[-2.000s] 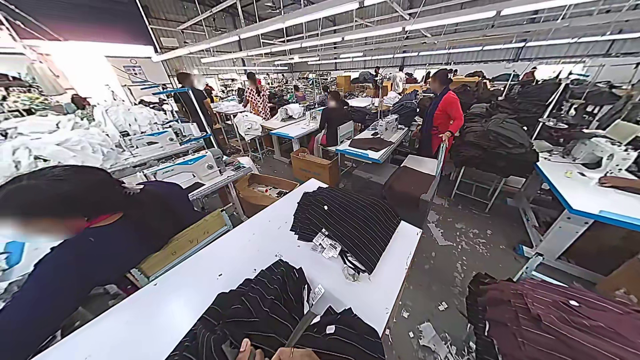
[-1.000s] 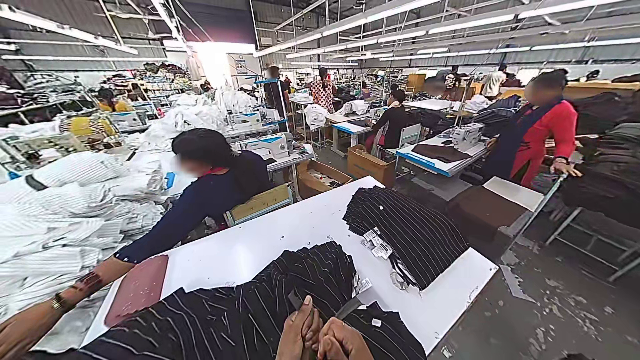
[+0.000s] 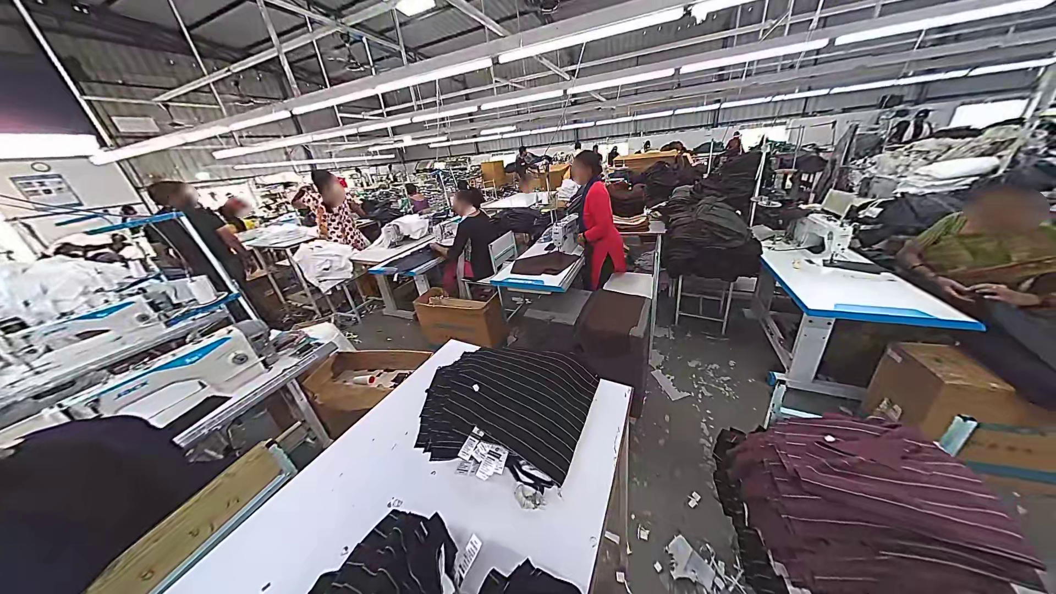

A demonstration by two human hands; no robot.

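Neither my left hand nor my right hand shows in the head view. A stack of black pinstriped fabric pieces (image 3: 511, 404) lies on the white tabletop (image 3: 346, 495), with printed paper tags (image 3: 483, 454) at its lower edge. Nearer, at the bottom edge of the view, lies more black pinstriped fabric (image 3: 392, 553), partly cut off. A white tag (image 3: 469, 554) bearing writing stands out beside it. What my hands hold or touch is hidden below the frame.
Maroon pinstriped fabric (image 3: 883, 503) is piled at the lower right. A wooden chair back (image 3: 194, 524) and a person's dark-clothed shoulder (image 3: 82, 503) are at the left. Sewing machines (image 3: 186, 367) and cardboard boxes (image 3: 462, 318) stand beyond; fabric scraps (image 3: 689, 561) litter the floor.
The view has swung right and up since one second ago. Both my hands, seen together over the near black fabric then, are out of the frame.
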